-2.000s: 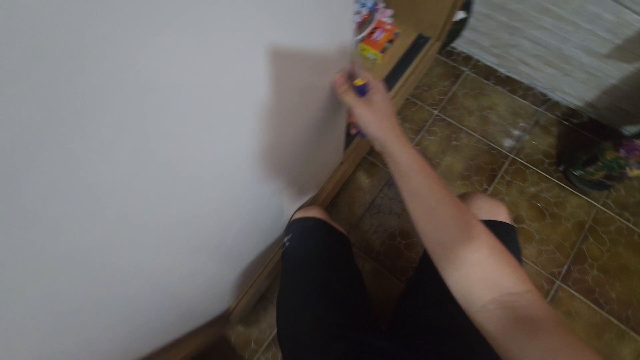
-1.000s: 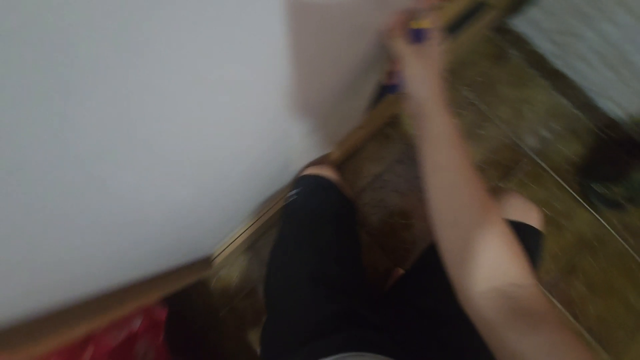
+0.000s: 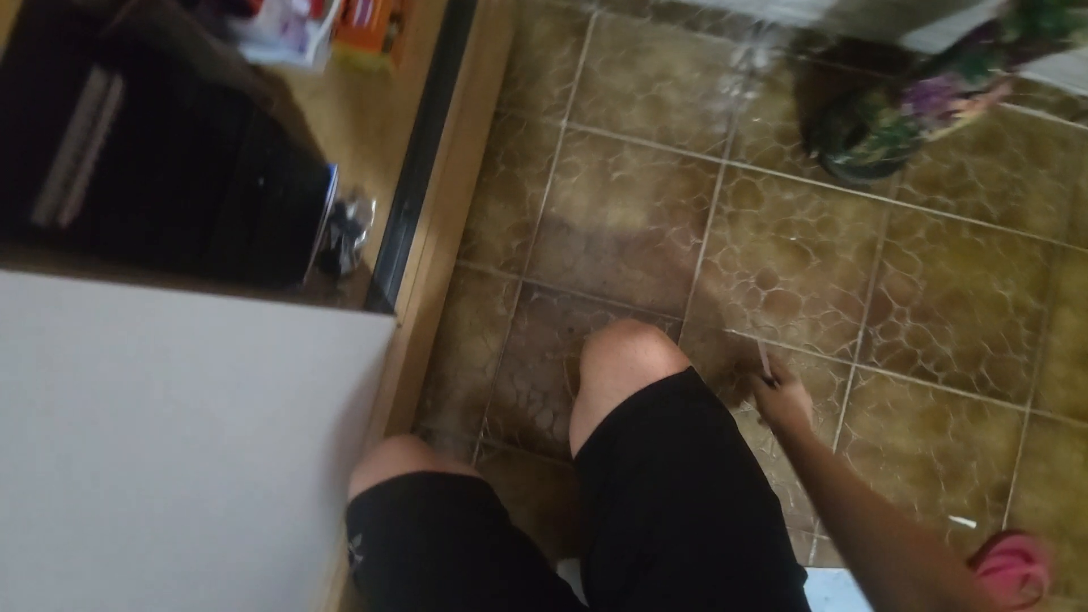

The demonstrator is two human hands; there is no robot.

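My right hand is closed around a thin, light-coloured rod-like tool, over the tiled floor just right of my right knee. The tool's kind cannot be told through the blur. A smooth white panel stands at the left, beside my left knee. Above its edge, an open cabinet shows a dark object with a spiral binding and a crumpled shiny wrapper. A dark track runs along the cabinet's wooden edge. My left hand is out of view.
An orange box and a plastic packet lie farther back in the cabinet. A dark pot with flowers stands on the floor near a pale wall. A pink item of footwear lies at the lower right.
My right hand has moved away from the cabinet's edge by the white panel and is now over the floor, right of my knees. The view has shifted, showing more of the cabinet's inside.
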